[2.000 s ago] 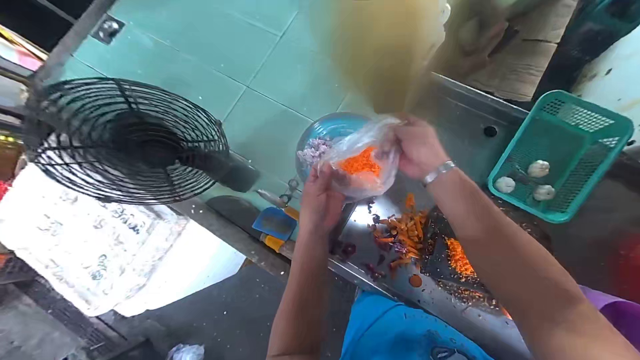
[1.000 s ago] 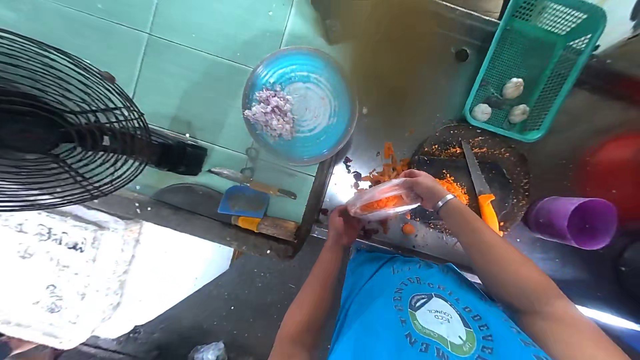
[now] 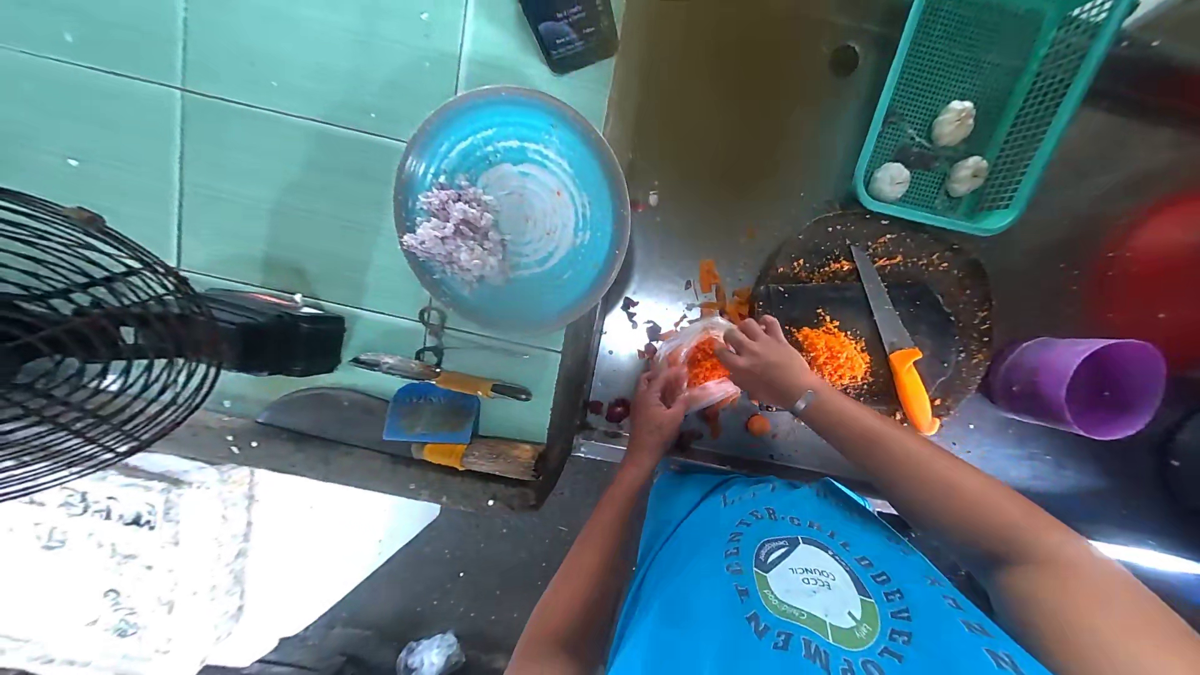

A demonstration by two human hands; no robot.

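Note:
A clear plastic bag (image 3: 698, 361) with finely chopped carrot inside rests low over the steel counter. My left hand (image 3: 658, 408) grips its left side, and my right hand (image 3: 764, 361) is at its right edge, fingers bent against the plastic. Right of the bag, a pile of chopped carrot (image 3: 832, 353) lies on a round dark chopping board (image 3: 956, 272), beside a knife with an orange handle (image 3: 891, 337). Carrot peelings (image 3: 711, 286) and dark red scraps lie around the bag. A blue plate (image 3: 562, 272) holds chopped onion (image 3: 457, 232).
A green basket (image 3: 1017, 211) with several garlic bulbs stands at the upper right, a purple plastic cup (image 3: 1078, 386) below it. Left are a black fan (image 3: 103, 347), a small knife (image 3: 441, 377), a blue scraper (image 3: 431, 412) and a phone (image 3: 570, 33).
Both hands have come down with the bag from beside the plate to the counter near the board. The view has shifted strongly.

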